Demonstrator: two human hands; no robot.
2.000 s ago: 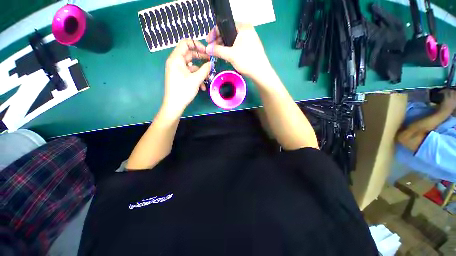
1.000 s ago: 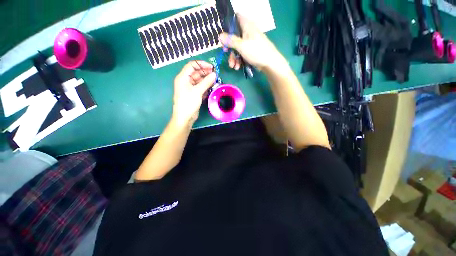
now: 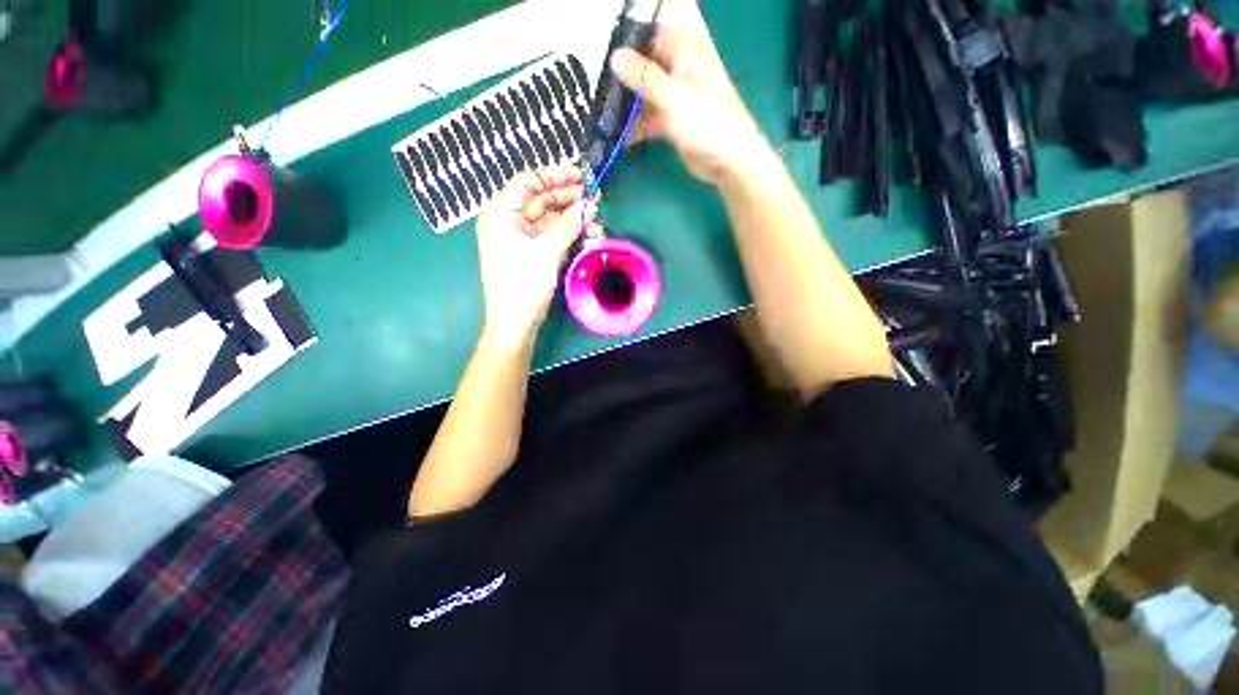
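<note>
A hair dryer body with a pink flared ring (image 3: pixel 614 288) lies near the front edge of the green bench (image 3: pixel 394 326). My left hand (image 3: pixel 534 231) pinches the small part at the body's neck, just above the ring. My right hand (image 3: pixel 684 95) holds a long black handle shell (image 3: pixel 614 116), tilted, above the neck. Blue lead wires (image 3: pixel 625 143) run between the shell and the neck. The fingers partly hide the neck part. A pale sheet with rows of black strips (image 3: pixel 496 136) lies behind my left hand.
Another pink-ringed body (image 3: pixel 237 201) stands at left, beside white and black sheets (image 3: pixel 190 387) with a black part on top. Loose black shells (image 3: pixel 938 122) hang over the edge at right by a carton (image 3: pixel 1121 380). A plaid sleeve (image 3: pixel 204 570) is at lower left.
The view has shifted, bringing more of the left side in. My right hand has raised the handle shell from the neck, and the blue wires now show stretched between them. My left hand stays at the neck.
</note>
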